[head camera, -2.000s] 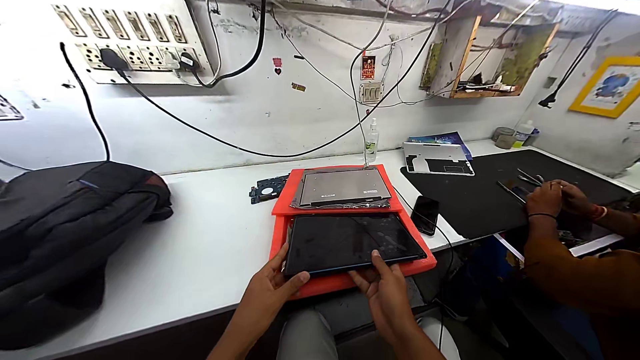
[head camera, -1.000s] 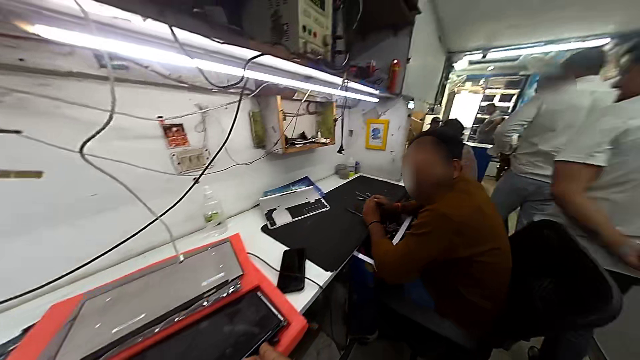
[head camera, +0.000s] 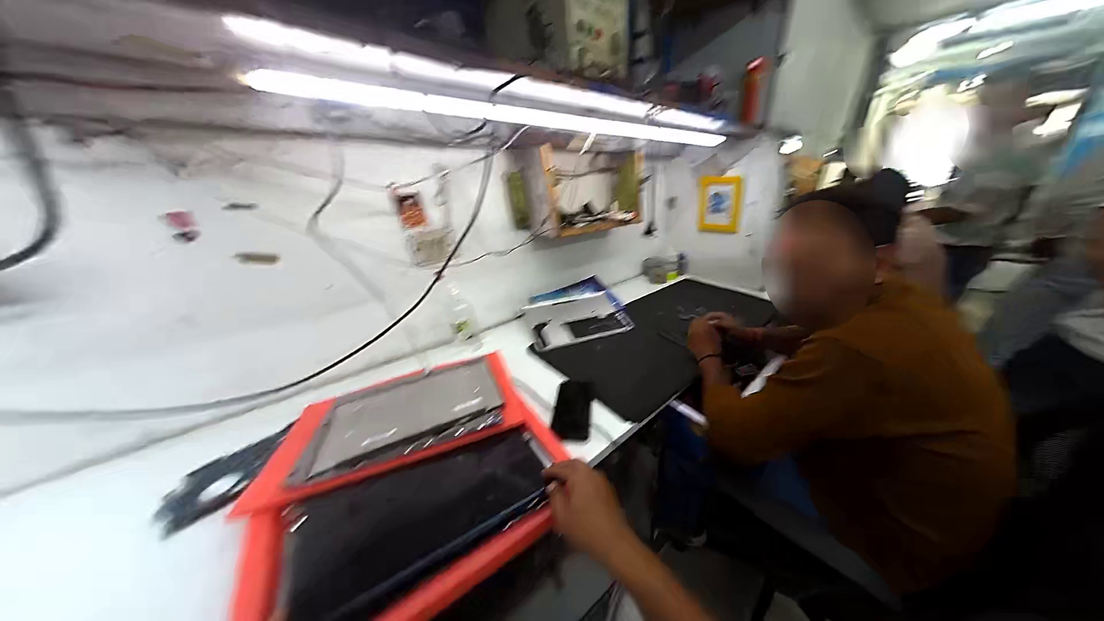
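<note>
My right hand (head camera: 586, 509) grips the right edge of a black, glossy laptop display panel (head camera: 423, 517), its fingers at the corner. The panel lies in the lower part of a red padded tray (head camera: 267, 474). Behind it, a grey laptop panel (head camera: 410, 414) with clear wrapping along its front edge rests in the tray's upper part. A sliver of skin at the bottom edge of the view may be my left hand; what it does cannot be seen. The picture is blurred.
A circuit board (head camera: 224, 479) lies left of the tray, a black phone (head camera: 573, 410) right of it. Behind stand a clear bottle (head camera: 461, 315) and a white device frame (head camera: 582, 323). A person in a brown top (head camera: 862, 414) sits at the black mat (head camera: 638, 354).
The view has swung right and then partly back left. My left hand, on the panel's left side two seconds ago, has gone almost wholly out of view. My right hand has moved to the panel's right edge.
</note>
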